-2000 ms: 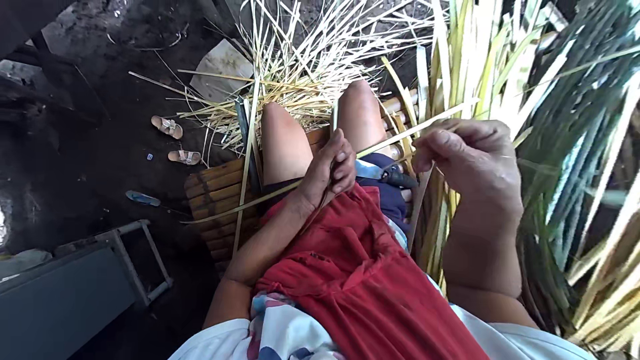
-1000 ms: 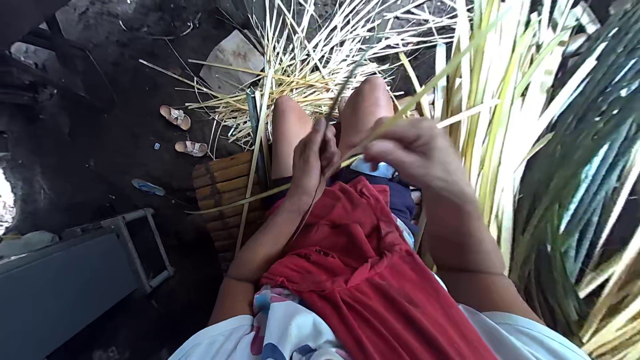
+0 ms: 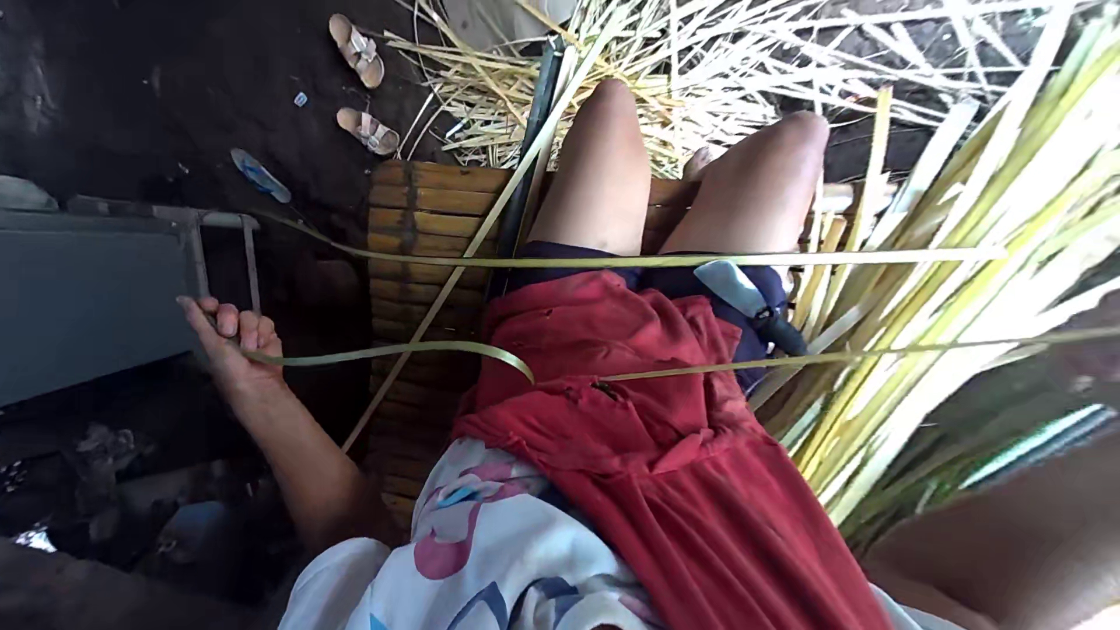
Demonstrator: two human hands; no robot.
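At the left, my left hand [image 3: 236, 341] has its fingers closed on one end of a thin green plant strip [image 3: 376, 353], which curves onto the red cloth [image 3: 612, 411] over my lap. A narrow strip [image 3: 831, 357] runs from the cloth to the right edge, where my right hand [image 3: 1089, 354] is blurred and partly cut off; its grip cannot be made out. A longer flat strip [image 3: 595, 262] lies across my thighs. A knife with a dark handle [image 3: 780, 333] and a pale blade [image 3: 731, 285] rests on my right thigh.
I sit on a bamboo slat bench [image 3: 420, 289]. Long split strips [image 3: 927, 332] are heaped at my right, and a tangle of pale strips [image 3: 700, 61] covers the ground ahead. Sandals [image 3: 357, 51], a blue slipper [image 3: 260, 175] and a grey metal-framed object [image 3: 87, 289] are at the left.
My hands were close together over my lap and have moved far apart, the left hand to the left and the right hand to the right edge. A flat strip now spans my thighs.
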